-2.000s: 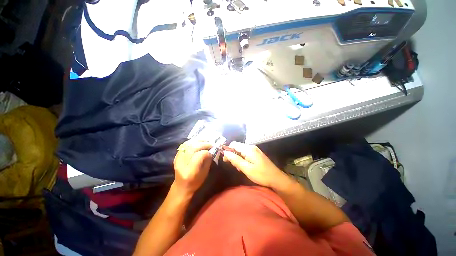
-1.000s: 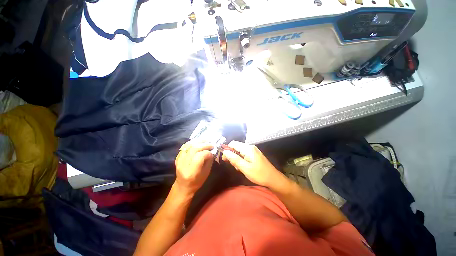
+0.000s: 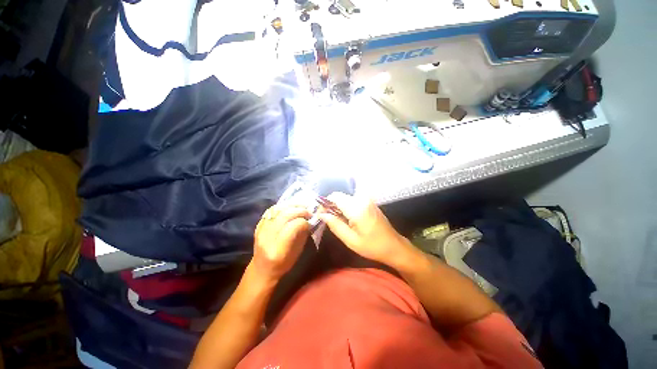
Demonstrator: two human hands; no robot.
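Observation:
A dark navy garment panel (image 3: 194, 162) lies in folds left of the needle area. My left hand (image 3: 279, 234) pinches a small pale piece (image 3: 317, 234) at the panel's near right edge. My right hand (image 3: 362, 229) is close beside it, its fingers closed on a slim brownish tool (image 3: 329, 207), perhaps snips or tweezers. The tool's tip is close to the pale piece; whether they touch is unclear. Lamp glare washes out the fingertips and the cloth just beyond them.
The white JACK machine (image 3: 403, 68) stands ahead, its needle area in glare. Blue-handled scissors (image 3: 430, 140) lie on its bed. White-and-navy pieces (image 3: 162, 54) lie behind the navy panel. Dark cloth (image 3: 537, 270) hangs at right; a yellow bag (image 3: 43, 216) is at far left.
My right hand has shifted slightly up and towards the panel with the brownish tool. The pale piece now hangs lower between my hands. The navy panel's near right part has moved slightly.

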